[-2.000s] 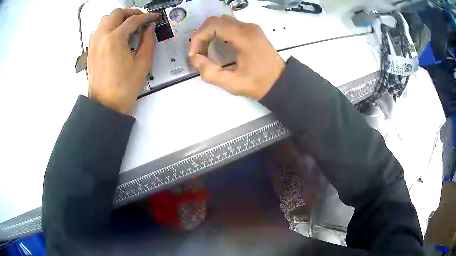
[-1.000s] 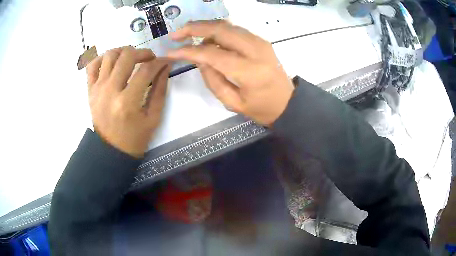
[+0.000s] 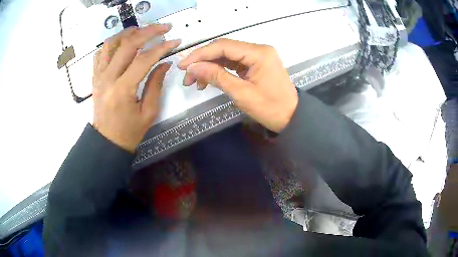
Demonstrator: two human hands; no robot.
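My left hand (image 3: 123,83) is over the front of the machine bed, fingers spread and thumb apart, with nothing visible in it. My right hand (image 3: 246,78) is just to its right, with thumb and index fingertips close together; whether they pinch a fine thread cannot be told. At the top left, the needle plate area shows a dark slot (image 3: 128,16) between two round metal parts, one on the left (image 3: 111,21) and one on the right (image 3: 142,7). The left hand hides part of the bed in front of them.
A printed ruler strip (image 3: 201,120) runs along the table's front edge. A dark bundle with a pale label (image 3: 381,37) lies at the right, above white fabric (image 3: 402,115). A red basket (image 3: 173,198) shows below the table.
The left hand has opened its fingers, and the right hand has moved away from it and closed its fingertips. The machine bed now sits further up and left in view.
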